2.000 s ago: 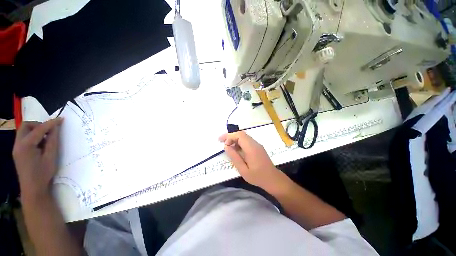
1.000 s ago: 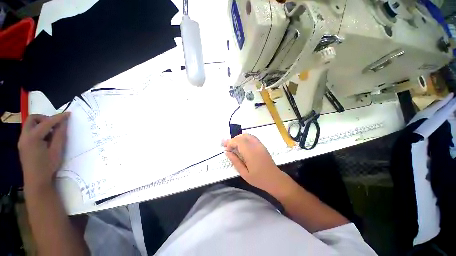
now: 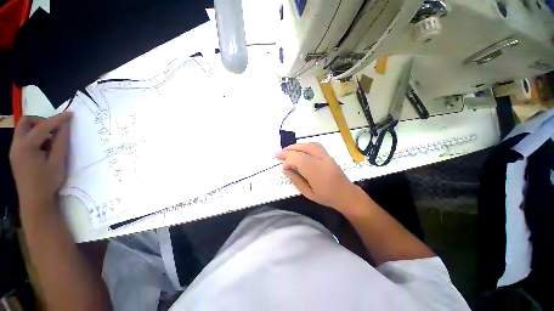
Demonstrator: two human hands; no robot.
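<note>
A white marked sheet (image 3: 182, 130) with pen lines and writing lies flat on the table. Black fabric (image 3: 287, 139) shows past its edges as dark strips and small triangles. My left hand (image 3: 42, 143) pinches the sheet's left edge, beside a dark triangle of fabric. My right hand (image 3: 316, 170) has its fingertips on the sheet's right corner, just below the black fabric tab; the fingers are bent together at the edge. What lies under the fingertips is hidden.
A large black fabric panel (image 3: 115, 39) lies at the back left by a red basket (image 3: 17, 100). A lamp (image 3: 231, 39) hangs above. The sewing machine (image 3: 461, 67) stands right, with a yellow strip (image 3: 341, 121) and scissors (image 3: 383, 143) near the needle. A printed ruler (image 3: 425, 147) runs along the front.
The view has shifted, so the table and machine sit higher in the picture. Both hands stay at the same sheet edges; the right fingers look slightly flatter.
</note>
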